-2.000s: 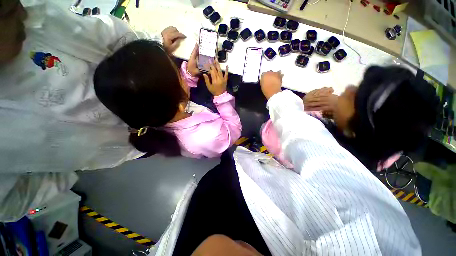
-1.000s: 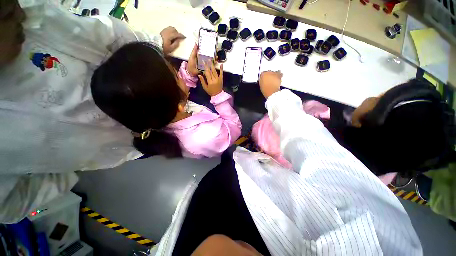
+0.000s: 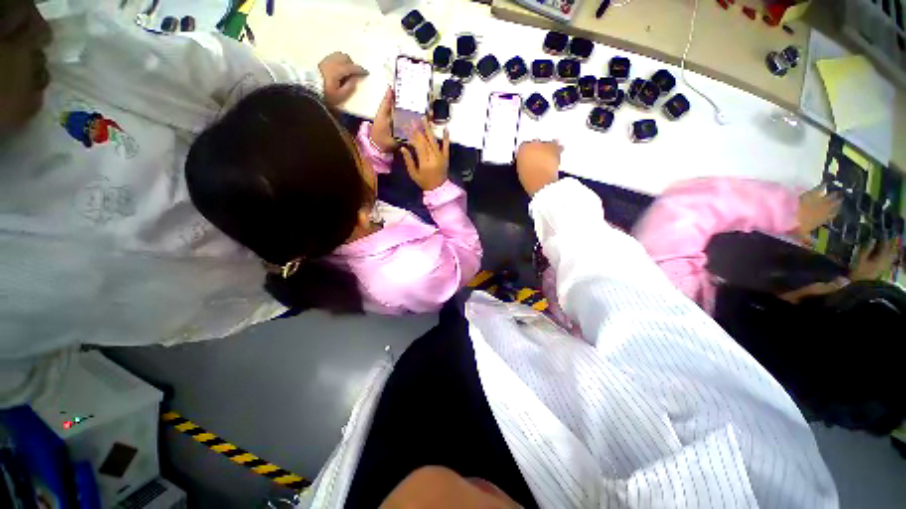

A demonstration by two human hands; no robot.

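My right hand, in a striped white sleeve, rests at the bench's near edge. Its fingers look folded and nothing shows in it. A smartphone with a bright white screen lies just left of it. Many small black rounded-square devices are scattered on the white bench beyond. A seated person in pink holds another lit smartphone upright, with the other hand near its lower end. My left hand is not in view.
A person in white stands at the left. Another person in pink leans right, hands at dark units. Yellow paper lies at the upper right. A white box-like unit and striped floor tape are lower left.
The person at the right has leaned further right and down, with hands now at the dark units. The left person's fingers have shifted slightly at the phone. My right hand has stayed in place.
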